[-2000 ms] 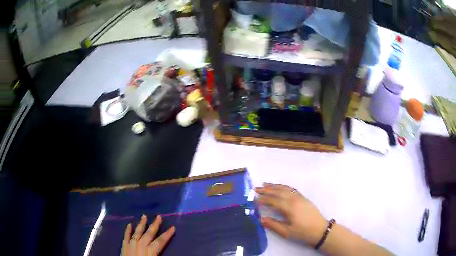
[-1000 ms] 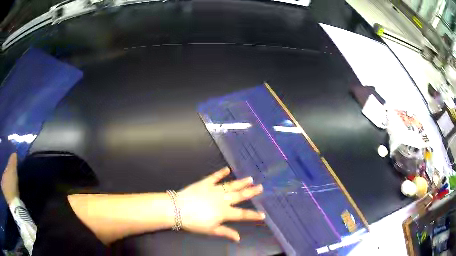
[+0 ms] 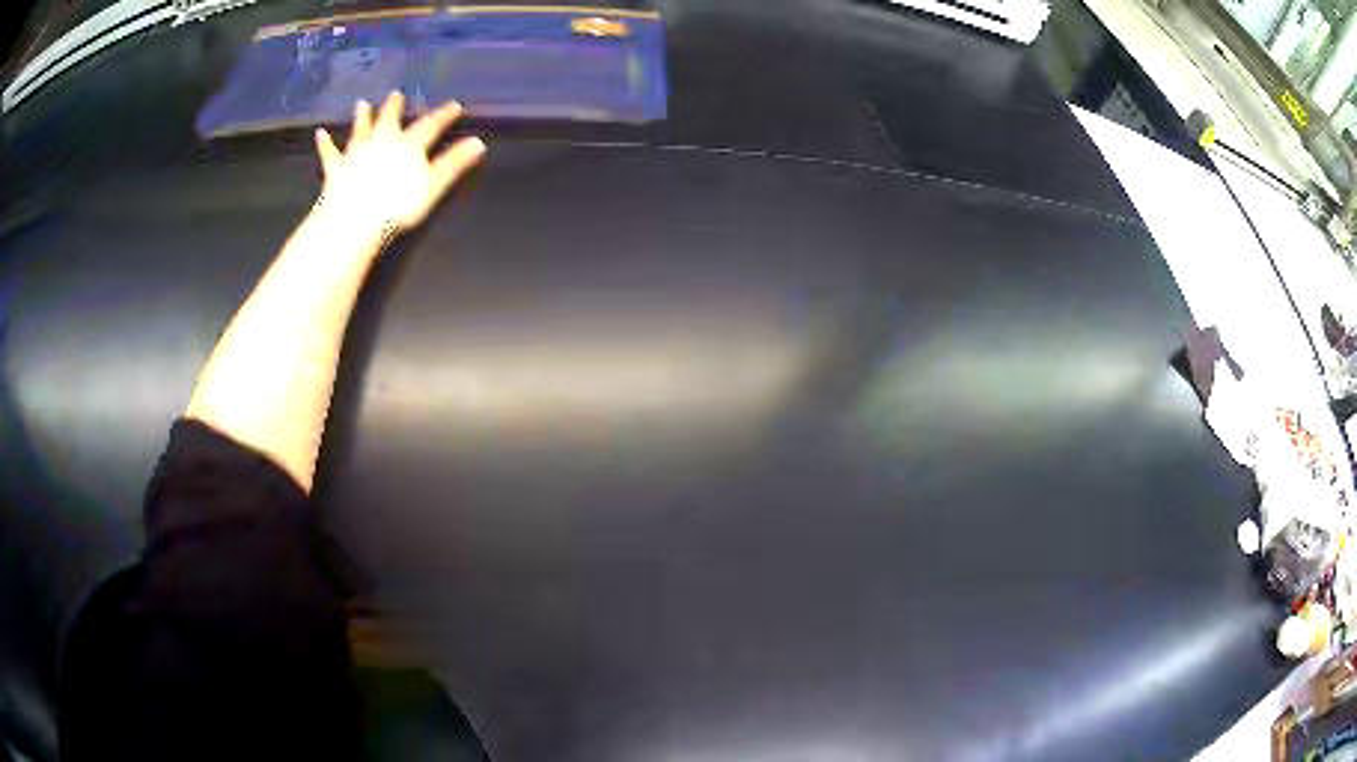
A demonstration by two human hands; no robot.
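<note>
A flat blue-tinted clear template [image 3: 521,82] lies on the glossy black surface near the top left of the view. Its far edge has a tan strip, and a small tan patch shows near its far right corner. It is slightly blurred. My left hand [image 3: 380,171] reaches out, palm down, with its fingers spread. The fingertips are at the near edge of the template and not closed around it. My right hand is not in view.
The broad black surface [image 3: 774,387] fills most of the view. A pale rail [image 3: 990,15] shows at the top. A white table edge [image 3: 1176,223], a plastic bag [image 3: 1295,447] and small round items [image 3: 1298,636] are at the right. A dark sleeve crosses the lower left.
The template has moved farther across the black surface and turned nearly level, with my left hand still at its near edge. The other blue sheet and the hand at the left edge have left view.
</note>
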